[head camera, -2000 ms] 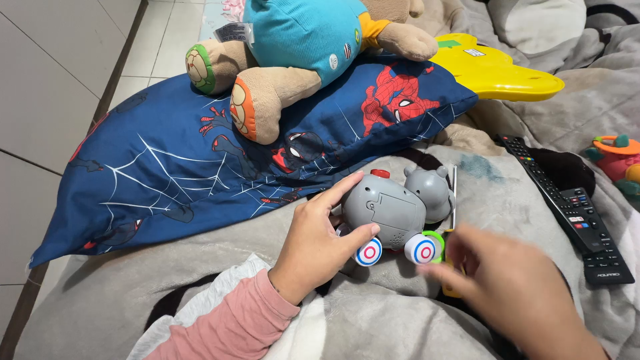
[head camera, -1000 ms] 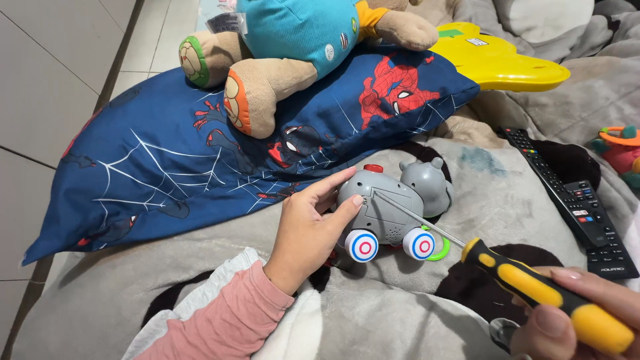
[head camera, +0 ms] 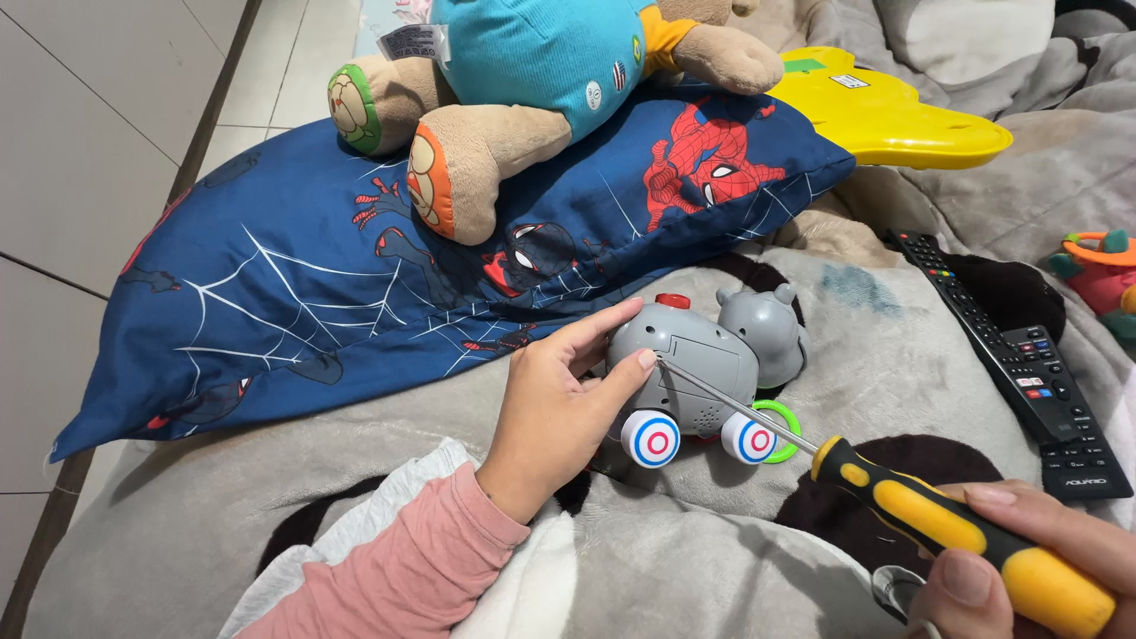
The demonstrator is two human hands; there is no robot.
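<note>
A grey plastic wheeled toy animal (head camera: 710, 355) lies on the blanket, its battery cover and two white wheels with blue and red rings facing me. My left hand (head camera: 568, 399) grips its left end, the thumb beside the cover's edge. In my right hand (head camera: 1003, 559), at the lower right, is a yellow and black screwdriver (head camera: 923, 515). Its metal shaft crosses the toy, and the tip meets the body close to my left thumb. A red knob (head camera: 673, 301) tops the toy, and a green ring (head camera: 779, 432) shows behind one wheel.
Behind the toy lies a blue printed pillow (head camera: 337, 293) with a plush toy (head camera: 541, 62) on it. A yellow plastic object (head camera: 887, 115) is at the back. Two black remote controls (head camera: 985, 346) and a colourful toy (head camera: 1100, 275) lie to the right on the grey blanket (head camera: 852, 293).
Two seconds ago my right hand was blurred near the wheels, with no screwdriver plainly visible. The screwdriver has since come to the toy, and its tip is now nearer my left thumb.
</note>
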